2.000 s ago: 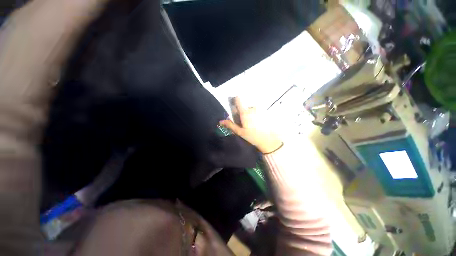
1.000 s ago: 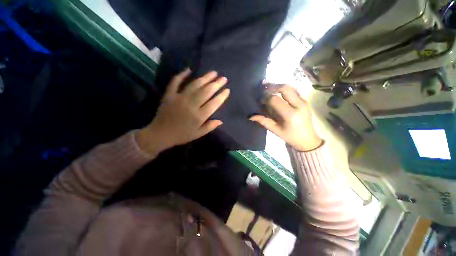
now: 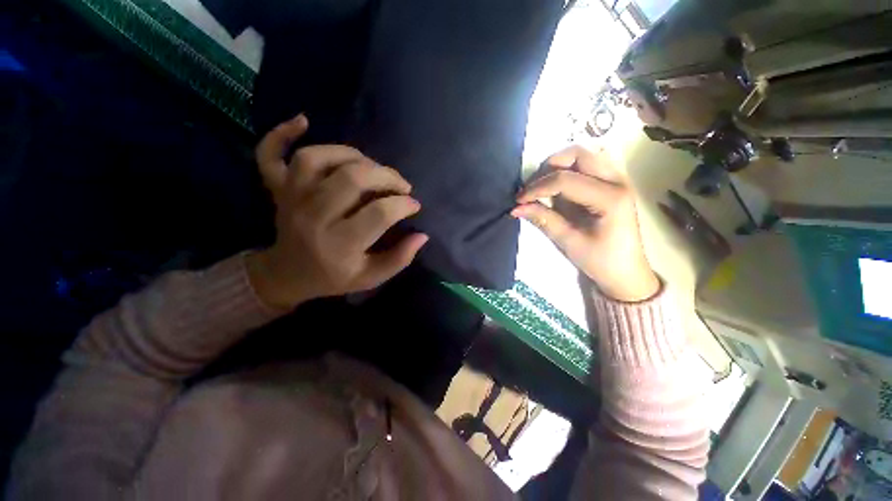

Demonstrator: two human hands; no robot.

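A dark fabric panel (image 3: 440, 108) lies over the white table and its green ruler-marked edge, reaching up to the top of the view. My right hand (image 3: 592, 220) pinches the panel's right edge between thumb and fingertips; a small fold runs from the pinch. My left hand (image 3: 337, 220) is on the near left part of the panel with its fingers curled. Whether it grips the cloth cannot be told. The needle area (image 3: 602, 113) is bright and blurred, beyond my right hand.
The cream sewing machine head (image 3: 802, 108) with metal parts is at the right, with a green control panel (image 3: 831, 279) and bright screen. The green ruler-marked table edge (image 3: 533, 318) runs diagonally below the cloth. Dark cloth fills the left side.
Both hands came together on the panel since the first frame. Since the second, my left hand's fingers have curled and my right fingertips have closed on the panel's edge.
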